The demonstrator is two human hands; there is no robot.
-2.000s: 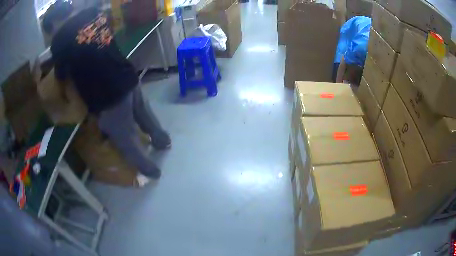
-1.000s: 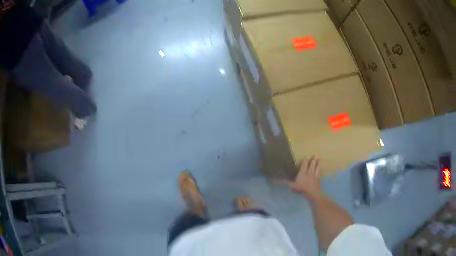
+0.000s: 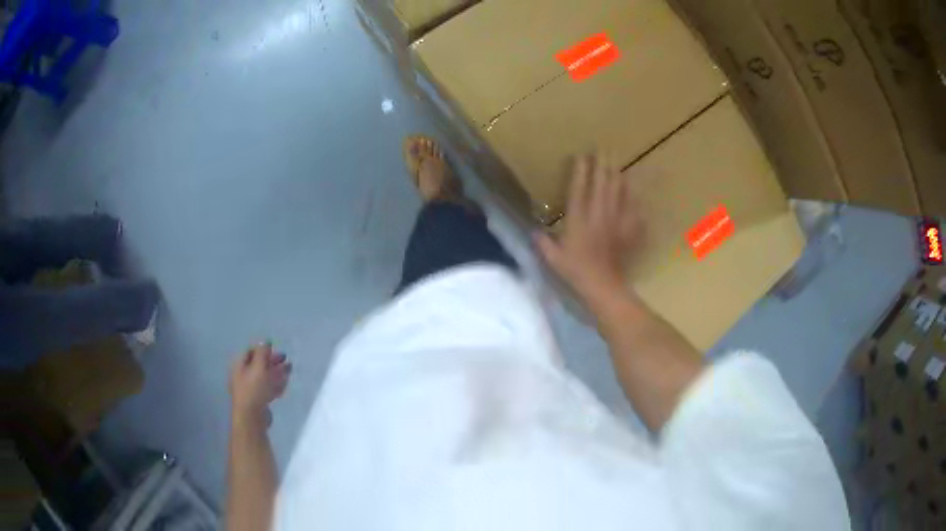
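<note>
Tan shipping cartons [image 3: 560, 114] stand in a row right of centre, with orange-red stickers [image 3: 588, 57] on their tops. My right hand [image 3: 600, 223] is spread over the top of the cartons near their left edge, beside the seam between two of them. It is slightly blurred; its fingers are apart and it grips nothing. My left hand [image 3: 259, 379] hangs low at the left over the floor, fingers partly curled, with no object visible in it.
Taller stacked cartons [image 3: 799, 93] stand behind at the right. A scale indicator [image 3: 930, 241] glows red at the right edge, above a carton with white labels [image 3: 908, 363]. A blue stool [image 3: 52, 42] is at upper left. Another person's legs [image 3: 73, 275] and metal table legs [image 3: 156, 493] are at left.
My right hand has moved further up over the carton tops. My left hand has come into view. The view has shifted and turned, and the shiny scale plate is now mostly hidden behind the nearest carton.
</note>
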